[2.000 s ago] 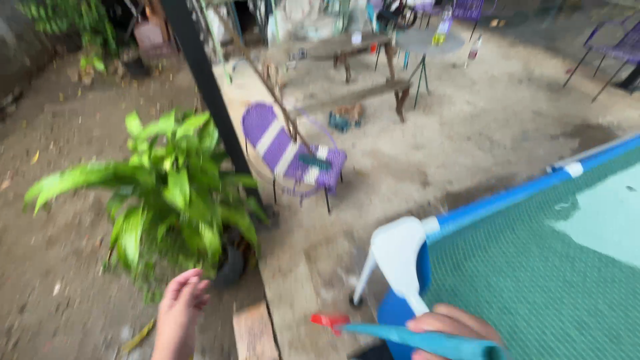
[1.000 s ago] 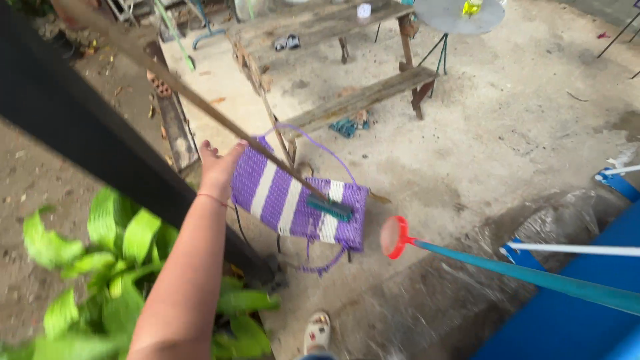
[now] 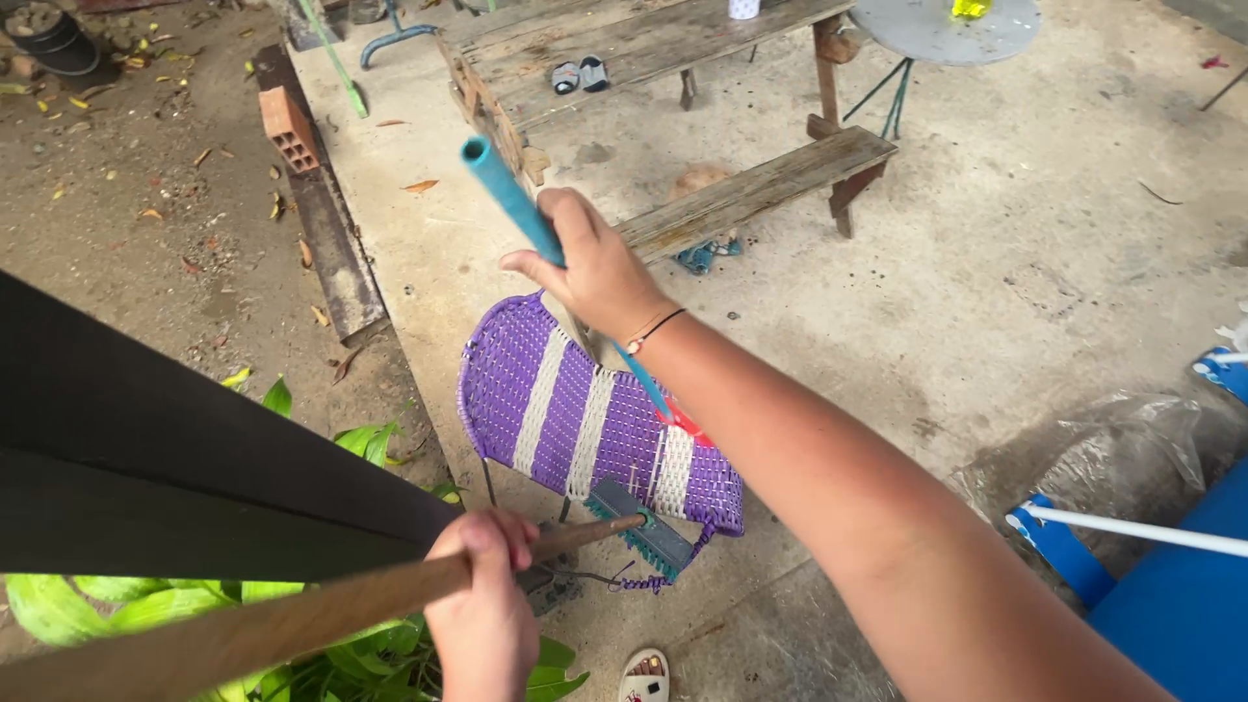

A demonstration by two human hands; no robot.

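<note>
My left hand (image 3: 487, 595) grips the wooden handle (image 3: 322, 614) of a push broom, low in the middle of the view. The broom's grey head with teal bristles (image 3: 639, 531) lies over the front of a purple and white woven chair (image 3: 565, 409). Above the chair, my right hand (image 3: 590, 258) is closed around a teal tube (image 3: 517, 200), whose hollow end points to the upper left. The tube's lower part passes behind my right wrist, down to a red piece (image 3: 687, 424) in front of the chair seat, partly hidden by my forearm.
A dark post (image 3: 195, 439) crosses the left side, with a leafy plant (image 3: 370, 634) beneath. A weathered wooden bench (image 3: 760, 190) stands beyond the chair. A hollow brick (image 3: 288, 127) is at upper left, and a blue pool wall (image 3: 1189, 585) at lower right.
My left hand has moved from the chair's back onto the broom handle. My right hand, out of view one second ago, now reaches across with the teal tube above the chair.
</note>
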